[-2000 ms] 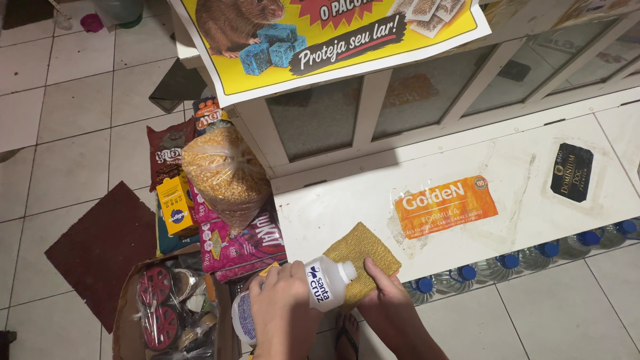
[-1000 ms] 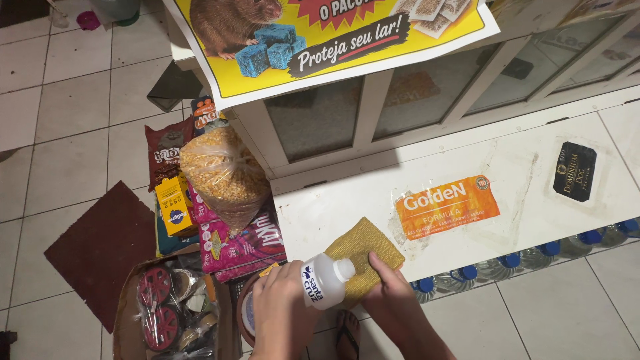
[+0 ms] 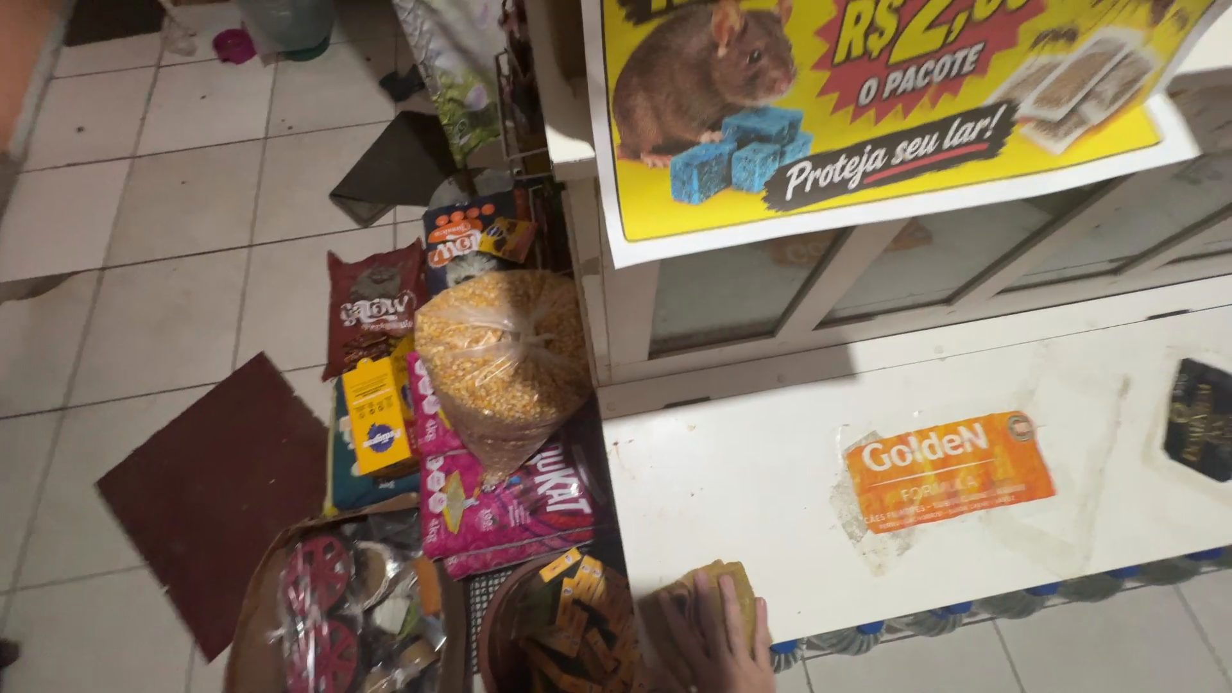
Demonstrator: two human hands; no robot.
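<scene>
My right hand [image 3: 717,630] lies at the bottom, fingers bent over a folded yellow cloth [image 3: 736,577], which it presses on the near left corner of the white surface [image 3: 731,481]. To the right of the hand, a worn orange sticker [image 3: 953,472] with ragged residue around it is stuck to that surface. A dark sticker [image 3: 1201,419] is at the right edge. A blurred skin-coloured shape, perhaps part of my left hand [image 3: 19,63], shows at the upper left edge; what it holds cannot be seen. The white bottle is out of view.
Left of the surface stand a clear bag of corn [image 3: 505,361], pink feed bags [image 3: 510,500], a yellow box [image 3: 377,414], a round container of small packets [image 3: 568,626] and a cardboard box [image 3: 260,597]. A poster [image 3: 866,115] hangs over a framed glass cabinet [image 3: 741,289]. Bottles [image 3: 857,635] line the lower edge.
The bottle that my left hand held against the cloth has left the view. My right hand has lowered the cloth onto the white surface. The view has shifted.
</scene>
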